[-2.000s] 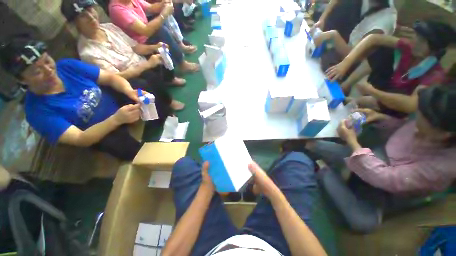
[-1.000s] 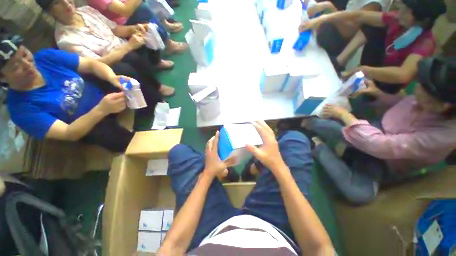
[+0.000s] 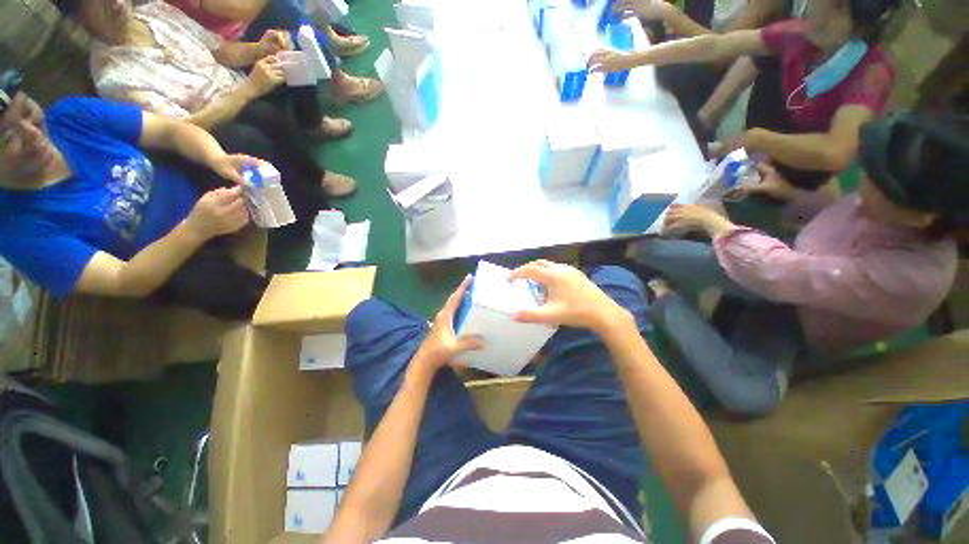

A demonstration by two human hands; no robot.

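A white retail box [image 3: 504, 327] with a blue side is held over my lap, between my knees, with a white face turned up. My left hand [image 3: 451, 338] grips its left side, where the blue shows. My right hand [image 3: 565, 298] is on its upper right, fingers over the top edge. The underside of the box is hidden. An open brown shipping carton [image 3: 247, 425] stands beside my left leg, with several closed white boxes [image 3: 312, 465] in its bottom.
The long white table [image 3: 483, 159] lies ahead, with white and blue boxes [image 3: 644, 191] along both sides. People sit left and right, handling boxes. A white sheet-like piece [image 3: 338, 240] lies on the green floor at left. A large brown carton [image 3: 813, 457] with blue pieces stands at right.
The held box has turned so that more white and less blue faces up. My right hand has shifted over its top. The camera view has moved slightly.
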